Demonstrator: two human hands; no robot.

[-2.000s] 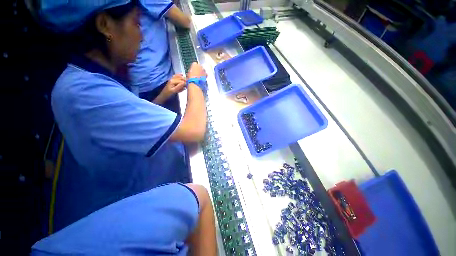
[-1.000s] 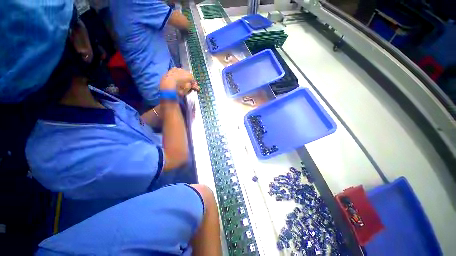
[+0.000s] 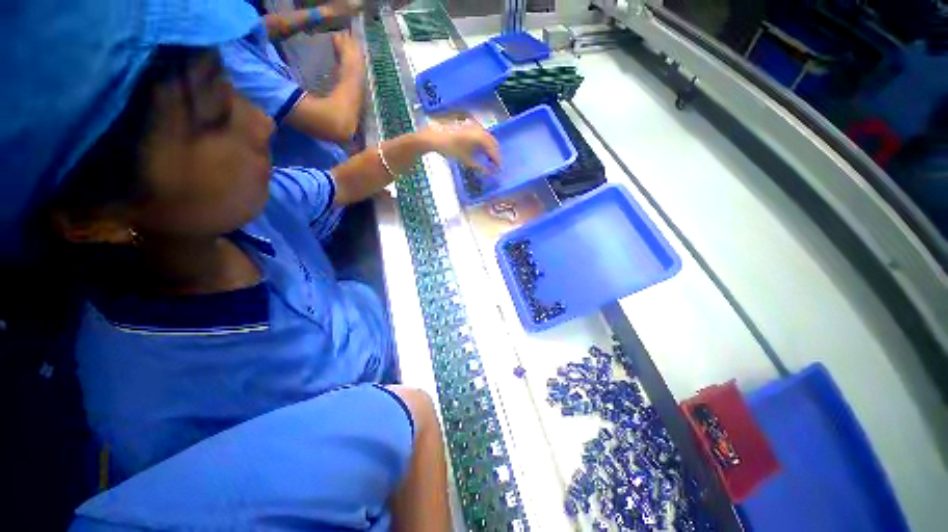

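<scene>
Neither of my hands is in the picture. A light blue sleeve (image 3: 260, 462) and a bare arm (image 3: 419, 457), seemingly my left, run off the bottom edge; the hand is hidden below it. Nearest in front, a loose heap of dark blue-violet and silver components (image 3: 624, 457) lies on the white surface. Left of the heap, a long strip of green circuit boards (image 3: 457, 384) lies in the track, with pale parts on many boards. One loose component (image 3: 520, 371) lies between strip and heap.
A red parts box (image 3: 733, 442) overlaps a large blue tray (image 3: 821, 457) at lower right. Three blue trays (image 3: 598, 255) stand farther along. A neighbour's hand (image 3: 473, 145) is over the middle one (image 3: 530, 151). Stacked green boards (image 3: 541, 85) stand behind.
The neighbour has turned and reached from the board strip to the middle blue tray. The view has shifted slightly. The heap, the red box and the near sleeve look unchanged.
</scene>
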